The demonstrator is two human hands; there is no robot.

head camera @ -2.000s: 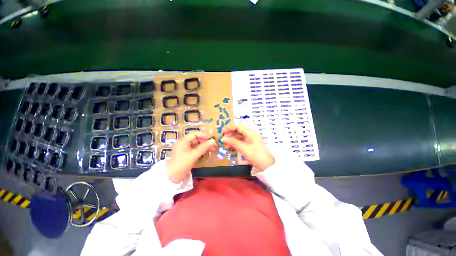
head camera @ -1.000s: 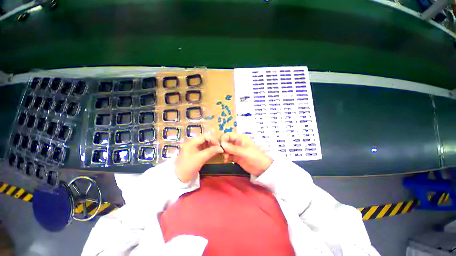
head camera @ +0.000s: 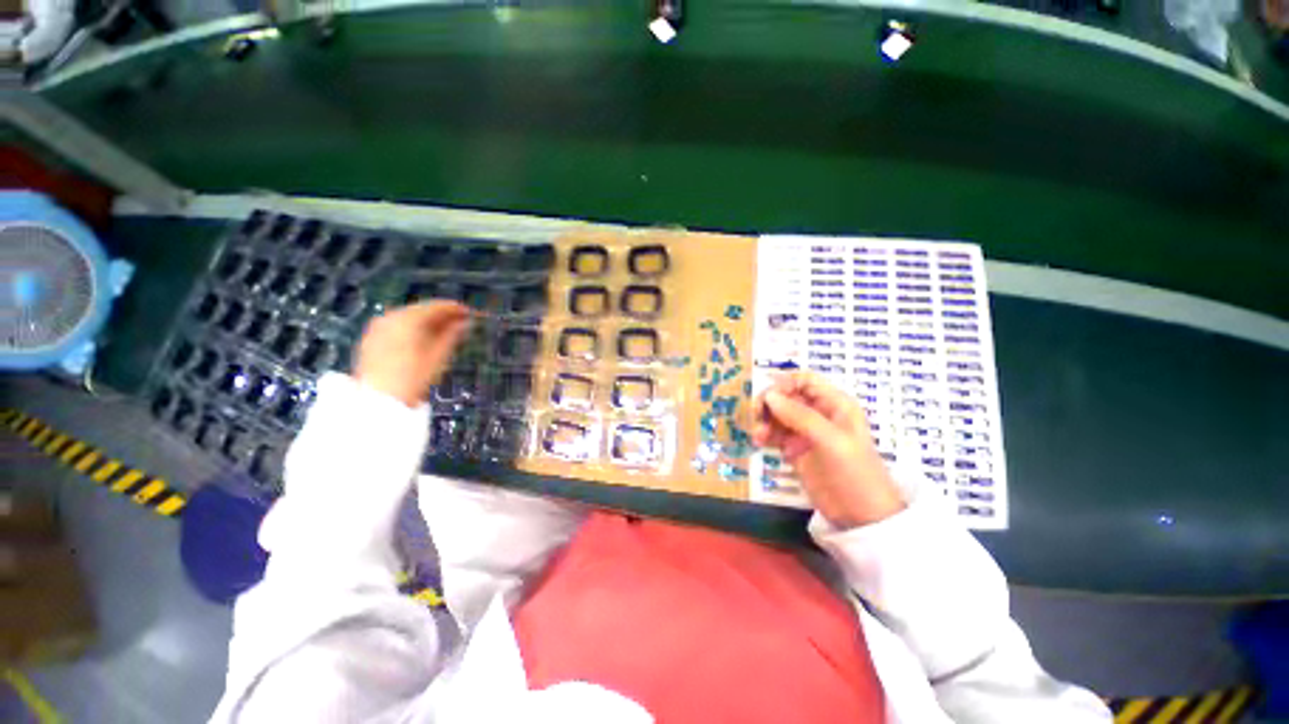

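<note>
My left hand (head camera: 407,349) is over the dark-looking clear blister trays (head camera: 389,410) at the left, its fingers pointing right; whether it holds anything is too blurred to tell. My right hand (head camera: 831,441) is over the left edge of the white parts sheet (head camera: 877,495), thumb and fingertips close together; I cannot tell whether a small part is between them. The sheet bears columns of short dark strips (head camera: 875,253). Dark rounded-square housings (head camera: 648,248) sit in tray pockets over the tan cardboard (head camera: 728,262). Loose teal-blue bits (head camera: 717,382) lie on the cardboard, left of my right hand.
A green conveyor (head camera: 608,156) runs behind the bench, carrying small black-and-white units (head camera: 896,41) at its far side. A blue fan (head camera: 43,283) stands at the far left. A blue stool (head camera: 226,545) and yellow-black floor tape (head camera: 120,477) are below the bench.
My hands, together over the cardboard's near edge before, are now apart: left over the trays, right at the white sheet. The view has shifted left, bringing the fan into sight.
</note>
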